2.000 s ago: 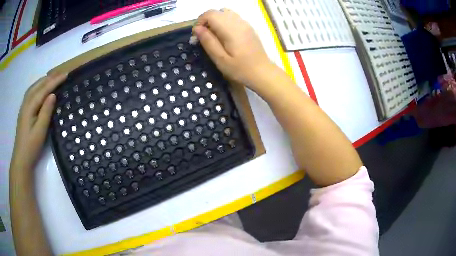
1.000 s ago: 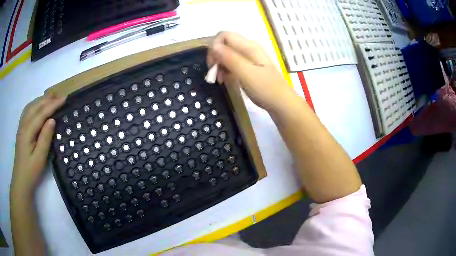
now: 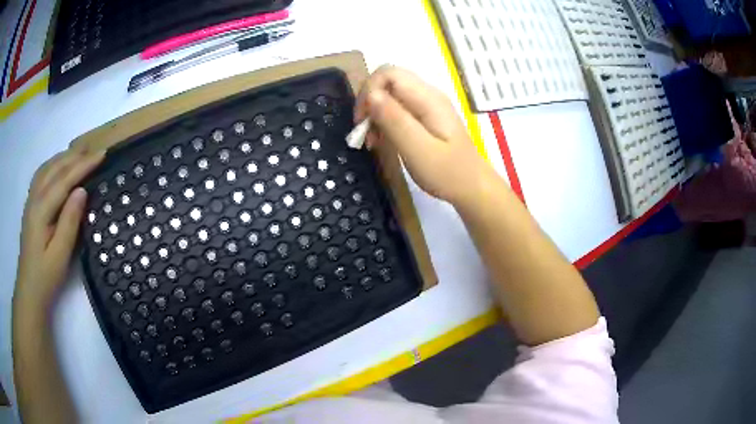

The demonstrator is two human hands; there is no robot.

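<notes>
The near black blister tray (image 3: pixel 249 352) lies on a brown cardboard sheet (image 3: pixel 422 257). Rows of seated parts with round tops (image 3: pixel 238 198) fill much of it, bright white in the middle and duller grey elsewhere. Some pockets are dark, with no shiny top. My right hand (image 3: pixel 410 132) pinches a small whitish cylindrical part (image 3: pixel 358 133) in its fingertips above the tray's upper right corner. My left hand (image 3: pixel 58 203) rests on the tray's left edge, with its fingers over the upper left corner.
A pink pen (image 3: pixel 211 35) and a clear ballpoint pen (image 3: pixel 207 56) lie beyond the tray. A second black tray (image 3: pixel 124 33) is at the upper left. Pale slotted trays (image 3: pixel 514 54) stand at the right, with blue shapes behind. A person in pink (image 3: pixel 714 190) shows at the far right.
My right hand, at the tray's upper right corner two seconds ago, now holds the whitish part in clearer view, tilted, just inside the right edge. My left hand stays on the tray's edge.
</notes>
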